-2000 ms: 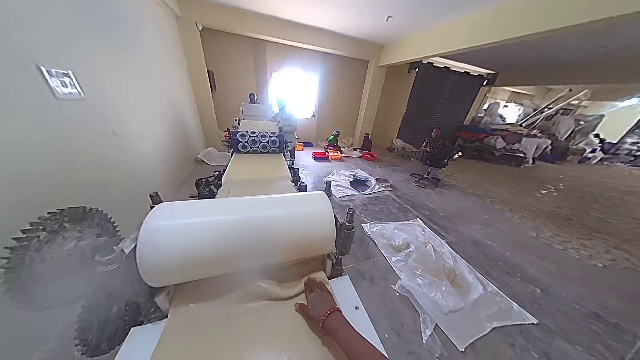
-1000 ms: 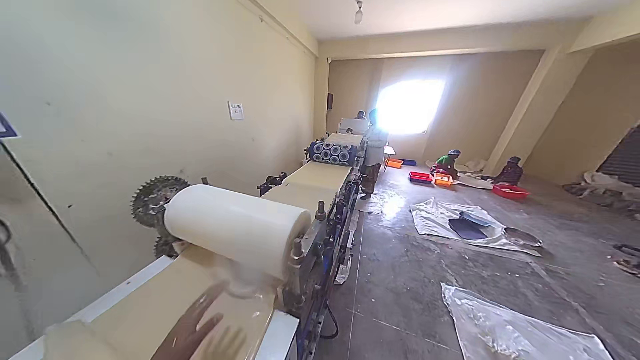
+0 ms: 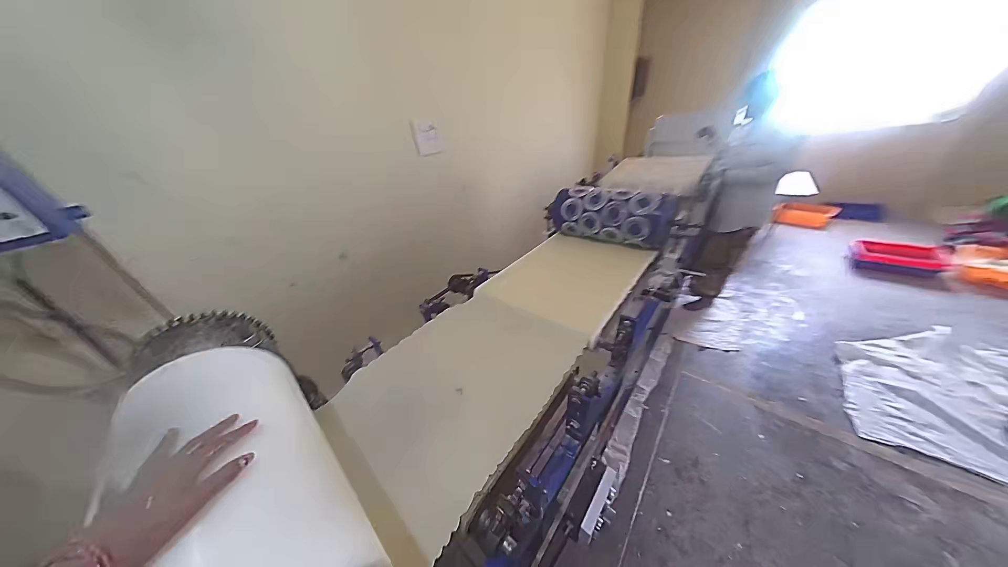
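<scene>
My right hand (image 3: 177, 484), blurred and with a reddish bracelet at the wrist, is at the lower left. Its fingers are spread over a large white roller (image 3: 260, 449); it grips nothing, and whether it presses on the surface is hard to tell. My left hand is out of view. Beyond the roller a pale, flat sheet (image 3: 472, 354) runs along the machine towards a blue unit with several round rings (image 3: 614, 214). A toothed metal gear (image 3: 205, 339) stands behind the roller's far left end.
Metal brackets and a blue frame (image 3: 563, 465) line the machine's right side. A person (image 3: 744, 181) stands near its far end. On the floor lie white sheeting (image 3: 929, 394), a red tray (image 3: 902, 256) and an orange tray (image 3: 805, 215). The wall is at the left.
My right hand has moved from the pale sheet in front of the roller to over the roller itself. The view has turned left and come closer to the roller.
</scene>
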